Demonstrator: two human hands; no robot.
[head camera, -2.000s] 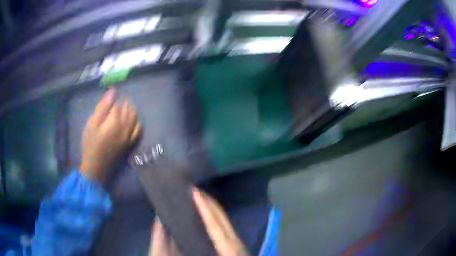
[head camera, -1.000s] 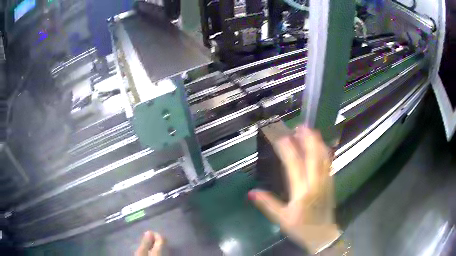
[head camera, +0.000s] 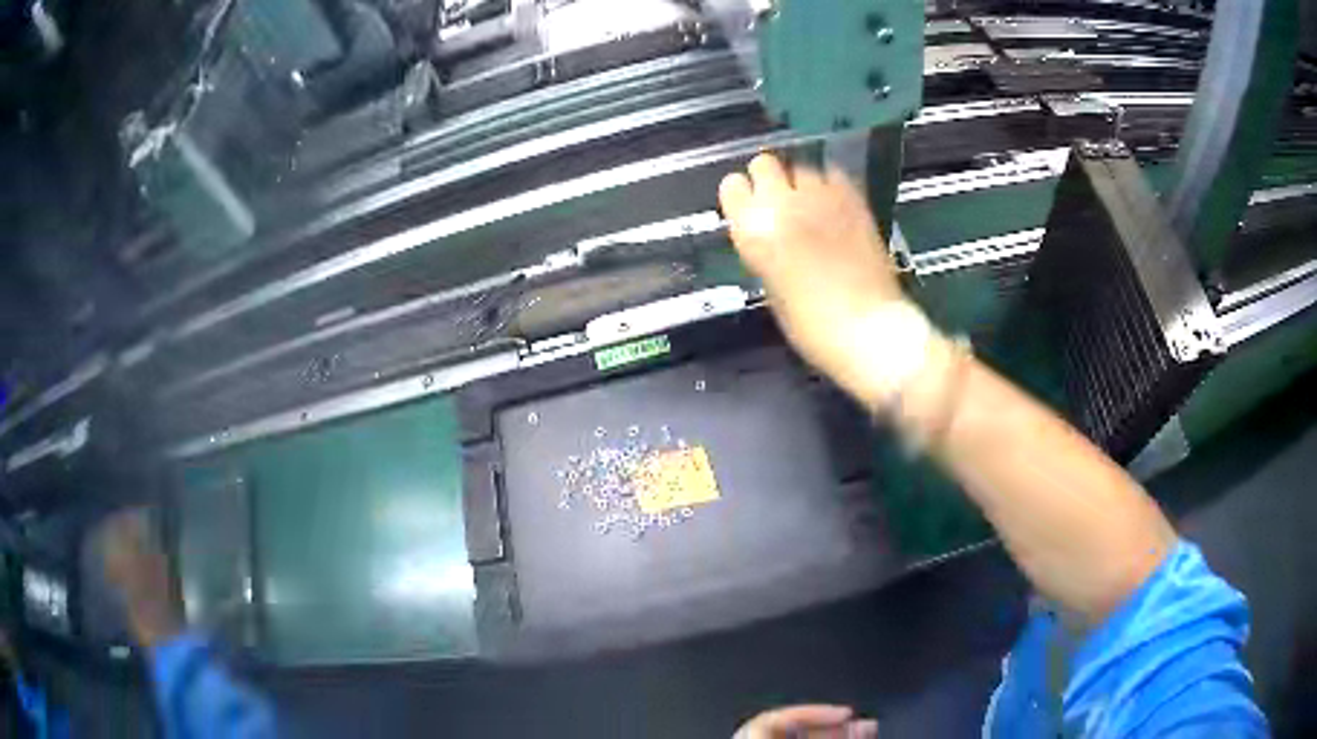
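My right hand reaches up over the conveyor rails beside a green bracket. Its fingers are bent and slightly blurred, and what they hold, if anything, cannot be made out. My left hand is cut off by the bottom edge; only some fingers show, so its grip is hidden. A black tray lid lies on the bench between them. Many tiny silvery nuts are scattered on it, some over a yellow label. A stack of thin black plates stands on edge to the right.
Silver conveyor rails run behind the lid. A green bracket hangs over them, and a green post stands at the right. Glossy green bench shows left of the lid. What seems another person's blurred hand with blue sleeve is far left.
My right hand has moved from beside the stacked plates to the rails behind the lid. The view has turned left and down, bringing the lid and nuts into sight. The plate held two seconds ago is not visible.
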